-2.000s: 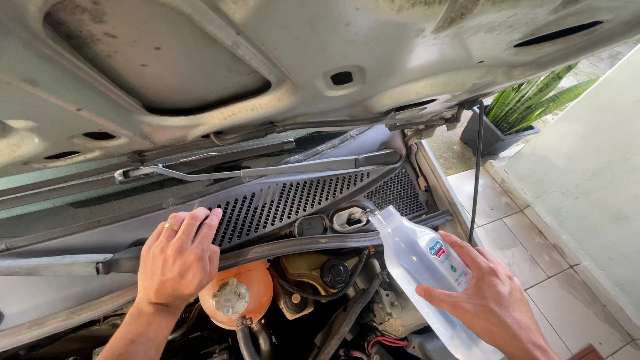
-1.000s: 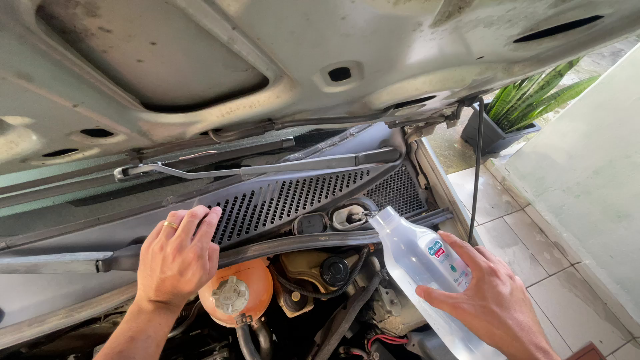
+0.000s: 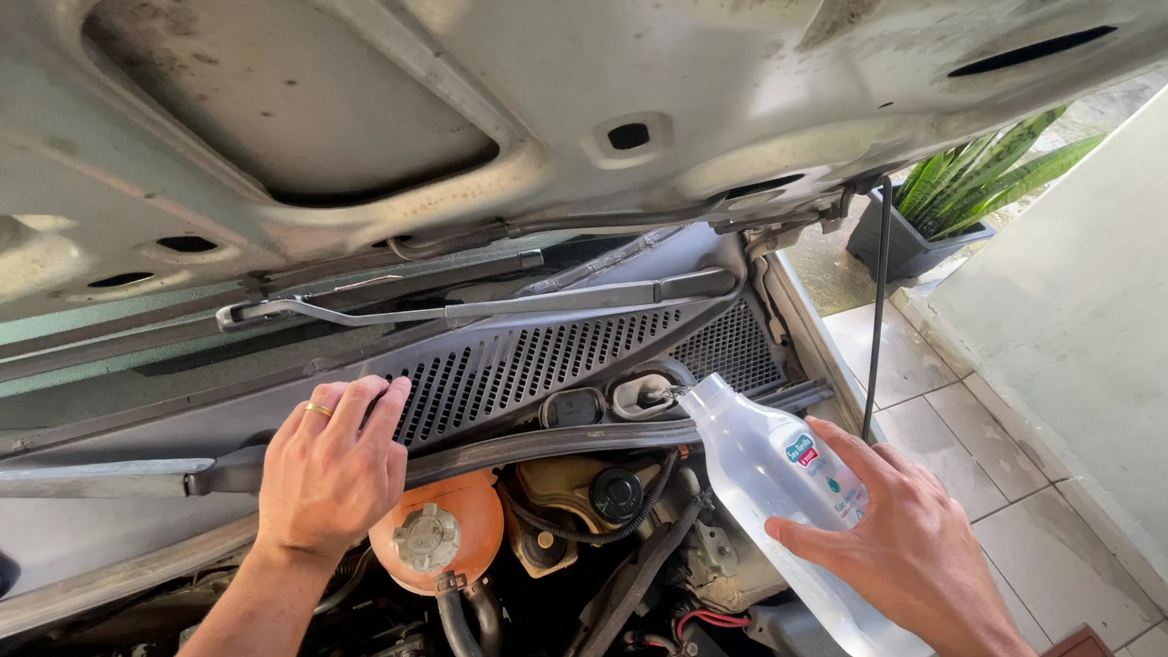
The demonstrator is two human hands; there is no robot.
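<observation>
My right hand (image 3: 899, 538) grips a translucent plastic bottle (image 3: 762, 474) with a printed label, tilted with its mouth toward the upper left. Clear liquid runs from the mouth into the pale filler opening (image 3: 643, 395) of a reservoir at the cowl. A black cap (image 3: 573, 408) lies just left of that opening. My left hand (image 3: 333, 465), with a ring on one finger, rests its fingertips on the left end of the slotted black cowl grille (image 3: 547, 356) and holds nothing.
The raised hood (image 3: 566, 173) hangs over the bay, with a black prop rod (image 3: 878, 310) at the right. Wiper arms (image 3: 566, 299) lie over the cowl. Below are an orange coolant tank (image 3: 443, 529) and a brake fluid reservoir (image 3: 584, 488). A potted snake plant (image 3: 922, 228) stands beyond.
</observation>
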